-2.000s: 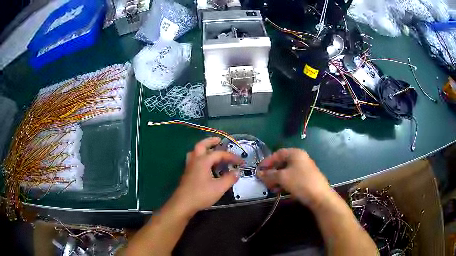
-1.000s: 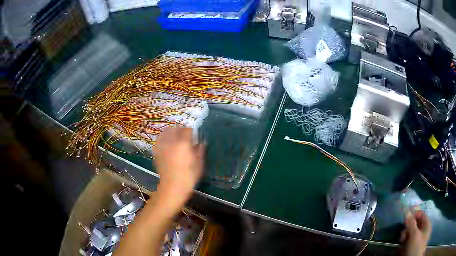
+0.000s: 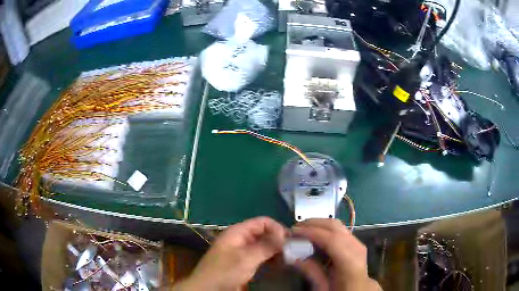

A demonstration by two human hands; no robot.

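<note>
A silver housing (image 3: pixel 314 202) lies on the green bench near the front edge, its pale plate facing up. A lead with red, yellow and white strands (image 3: pixel 270 140) runs from its upper part to the left. Below it, my left hand (image 3: pixel 247 250) and my right hand (image 3: pixel 336 247) are together, fingers closed around a small blurred white module (image 3: pixel 297 250). A thin orange lead (image 3: pixel 196 232) trails left of my left hand. The module's far side is hidden by my fingers.
A clear tray (image 3: pixel 151 199) holds wired white modules (image 3: pixel 85 139) and a small white square piece (image 3: pixel 137 181). Beyond are gaskets (image 3: pixel 244 108), a screw feeder (image 3: pixel 318 85), a black screwdriver (image 3: pixel 392 105) and tangled wired parts (image 3: pixel 438 108). Cardboard boxes stand below left (image 3: pixel 54 250) and right (image 3: pixel 481 238).
My left hand has left the tray and come beside my right hand, with a white module now between them. A white square piece now shows on the tray. The view has swung right.
</note>
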